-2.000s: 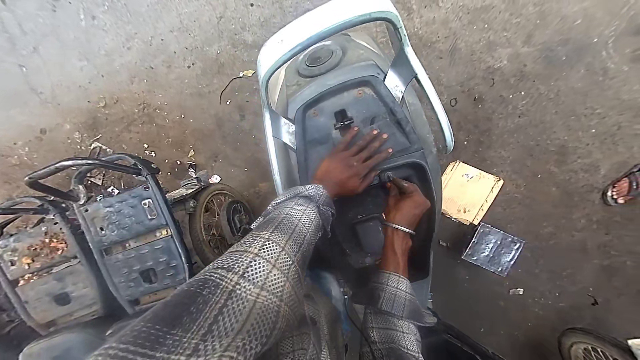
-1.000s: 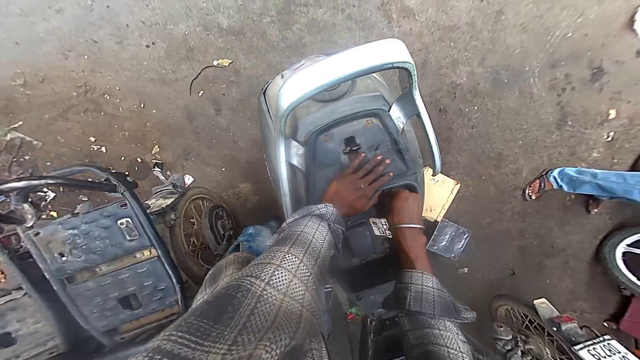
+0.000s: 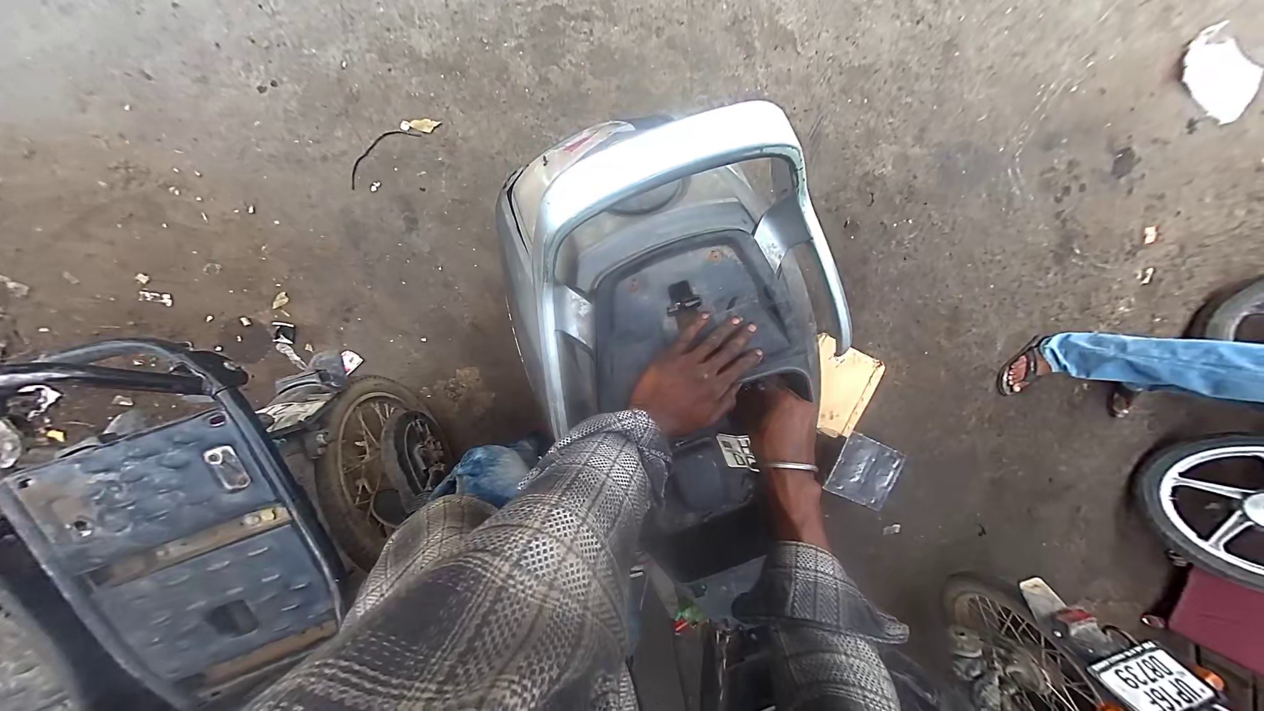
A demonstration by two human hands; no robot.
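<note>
A scooter's rear body [image 3: 523, 296] with a silver metal grab rail [image 3: 681, 138] stands below me, its seat base area exposed. My left hand [image 3: 696, 380] lies flat, fingers spread, on the grey plastic panel [image 3: 642, 296], just below a black latch fitting [image 3: 682, 298]. My right hand [image 3: 787, 420], with a metal bangle at the wrist, reaches into the recess at the panel's lower right edge. Its fingers are hidden there, so what they touch cannot be seen. Between the wrists, a small label with writing [image 3: 737, 451] sits on a dark part.
At left are a metal seat frame [image 3: 188, 494] and a spoked wheel [image 3: 370, 464]. Cardboard [image 3: 847, 387] and a clear plastic sheet [image 3: 865, 471] lie right of the scooter. Farther right are a person's jeans-clad leg [image 3: 1145, 365], a motorcycle wheel [image 3: 1220, 509] and another motorcycle [image 3: 1066, 632].
My right hand has gone deeper into the recess; its fingers showed at the edge two seconds ago. My left hand stays on the panel. The view has shifted, showing more at right.
</note>
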